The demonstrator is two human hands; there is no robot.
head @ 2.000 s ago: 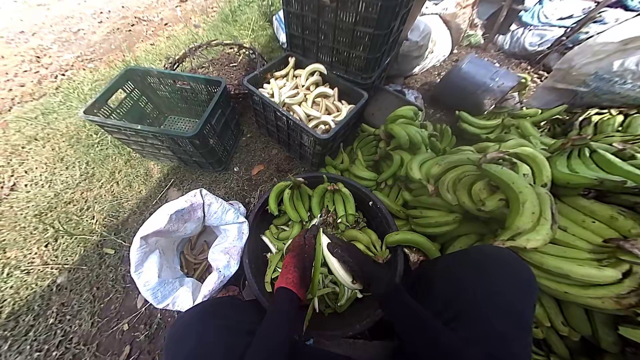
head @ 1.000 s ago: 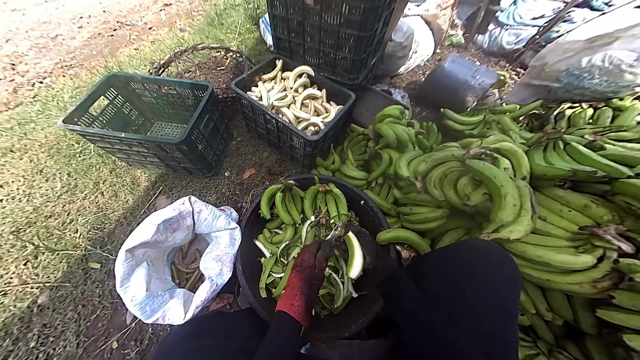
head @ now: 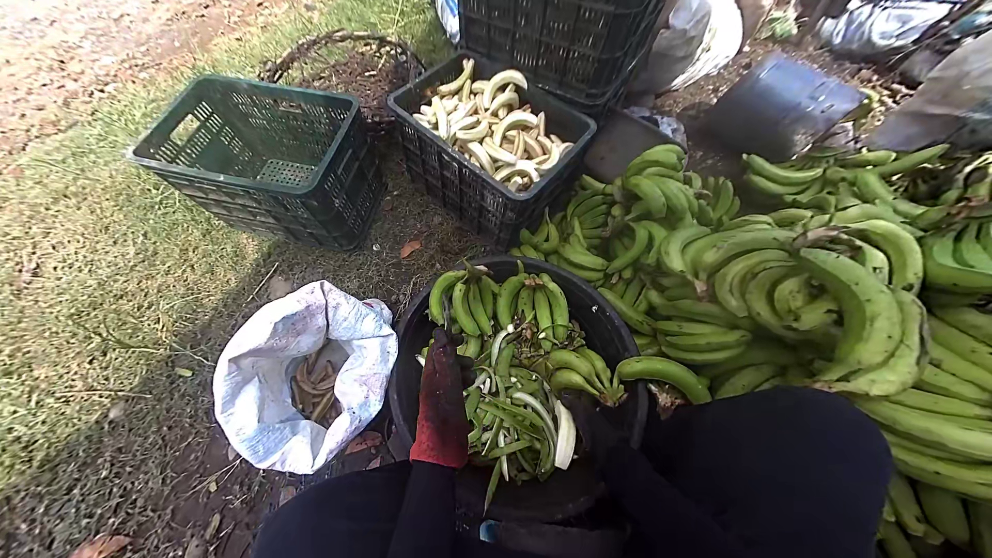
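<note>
A round black basin (head: 616, 325) holds green banana bunches (head: 535, 304) and a heap of loose green peels (head: 508, 422). My left hand (head: 442, 407), in a red glove with dark stains, reaches over the basin's left side beside the bunches. Its fingers are too dark to read, and whether they hold anything is unclear. At the right of the peels, my right hand (head: 590, 430), in a dark glove, is shut on a pale peeled banana (head: 565, 438). Much of that hand merges with the dark sleeve and the basin's shadow.
Left of the basin stands a white woven sack (head: 260, 387) with brownish pieces inside. A crate (head: 496, 198) holds peeled bananas (head: 496, 128); an empty green crate (head: 256, 182) is beside it. Stacked crates (head: 554, 46) rise behind. Green bananas (head: 775, 294) are piled at right, near a dark bucket (head: 779, 105).
My left hand has moved away from the peeled banana to the basin's left side. My right hand and the banana are lower over the peels than two seconds ago.
</note>
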